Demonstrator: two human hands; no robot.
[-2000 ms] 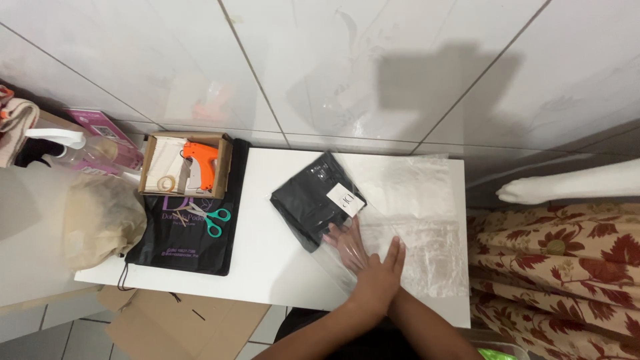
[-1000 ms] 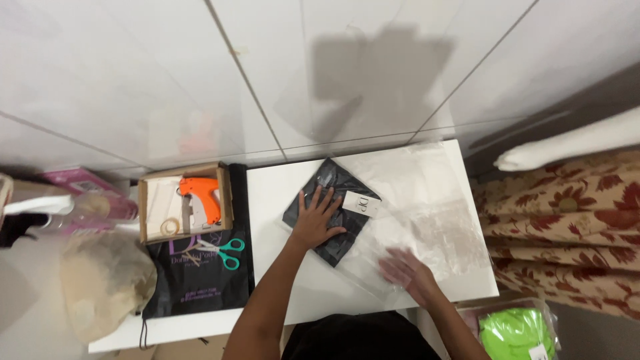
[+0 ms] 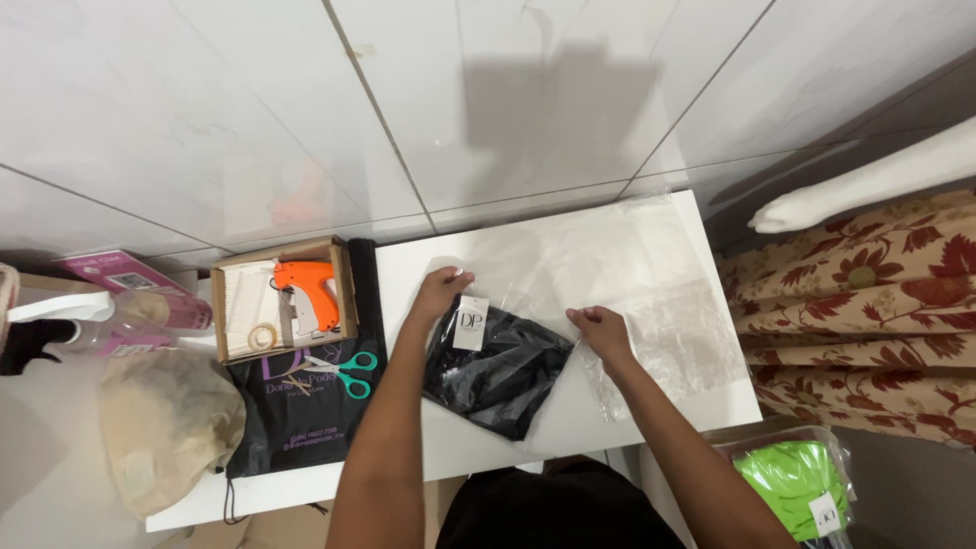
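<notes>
A folded black garment (image 3: 496, 374) lies inside a clear plastic bag on the white table, with a white hang tag (image 3: 471, 324) at its upper left corner. My left hand (image 3: 444, 291) pinches the bag's edge just above the tag. On the other side, my right hand (image 3: 602, 329) has thumb and fingertips closed on the clear film at the garment's right. More clear plastic bags (image 3: 663, 328) lie flat beneath and beyond the right hand.
At the left, a cardboard box (image 3: 221, 313) holds an orange tagging gun (image 3: 316, 293). Teal-handled scissors (image 3: 354, 374) rest on a black printed bag (image 3: 297, 442), near a beige cloth bag (image 3: 171, 427). A bright green packaged garment (image 3: 793, 480) is at lower right, below a floral curtain (image 3: 862, 320).
My left hand has left the garment's top and now pinches the bag's edge; my right hand now grips film too. The garment has turned, its tag now at upper left.
</notes>
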